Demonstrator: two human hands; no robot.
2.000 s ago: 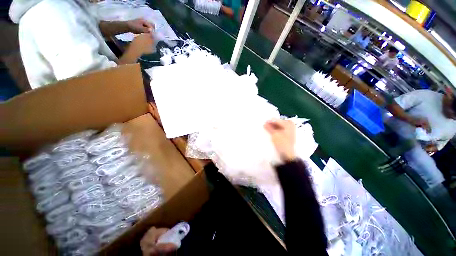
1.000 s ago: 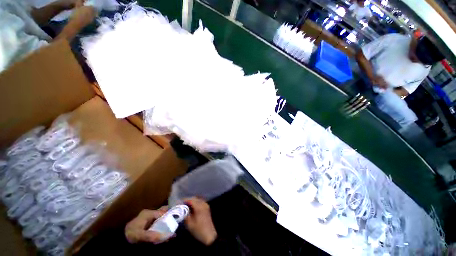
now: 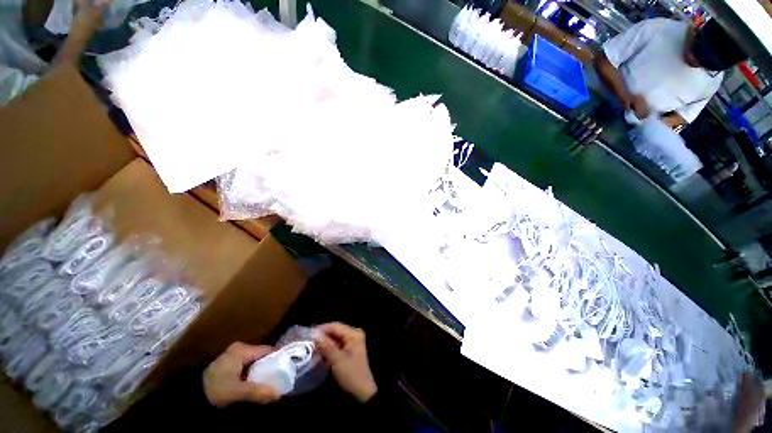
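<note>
My left hand holds a white power adapter with its cord folded in a loop, low in the view beside the carton. My right hand pinches a clear plastic bag at its edge. The bag lies around the cord loop; how far it covers the block is hard to tell. The open brown carton at the left holds rows of bagged adapters. A large whitish heap of empty bags lies on the bench above.
Unbagged adapters with tangled cords lie on white sheets at the right. A blurred hand shows at the lower right edge. Across the green bench are a blue bin, upright adapters and a worker. Another worker's arm is upper left.
My right hand has come from the bag heap to the adapter with a bag. The bag, spread out beside the adapter a second ago, is now around its cord end. The view has shifted right.
</note>
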